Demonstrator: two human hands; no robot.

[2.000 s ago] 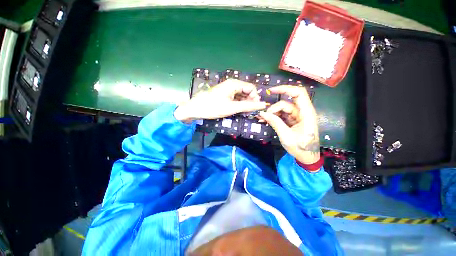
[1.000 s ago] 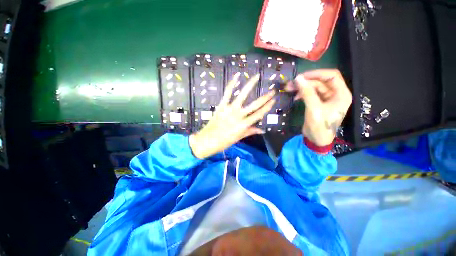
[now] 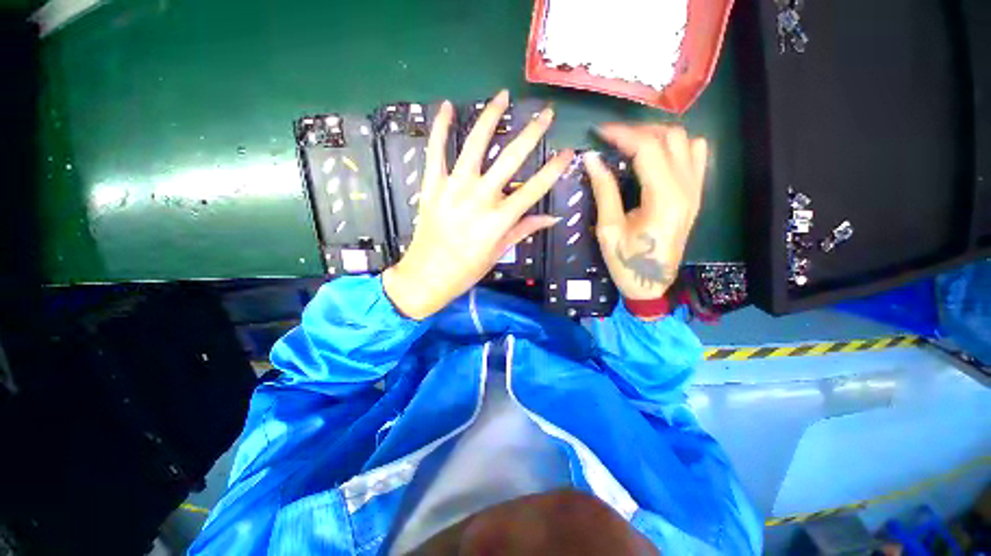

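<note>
Several black phone housings lie side by side on the green bench; the leftmost housing [image 3: 348, 196] is fully uncovered, with pale oval spots and a white square label. My left hand [image 3: 467, 212] is spread flat over the middle housings, its index fingertip near the top of the rightmost housing [image 3: 576, 244]. My right hand [image 3: 652, 201] is curled at that housing's top end, thumb on or just above it, fingers blurred. Whether a small part is between the right fingers cannot be seen. The rightmost housing sits slightly lower than the others.
A red bin [image 3: 695, 65] filled with white pieces [image 3: 614, 38] stands behind the housings. A wide black tray [image 3: 891, 163] at the right holds small silver parts [image 3: 801, 234] along its left side. A speckled lower tray [image 3: 723, 285] is below the bench edge.
The view has shifted, moving the bench things left and up. The right hand has moved from beside the rightmost housing onto its top end. That housing now sits lower than its neighbours.
</note>
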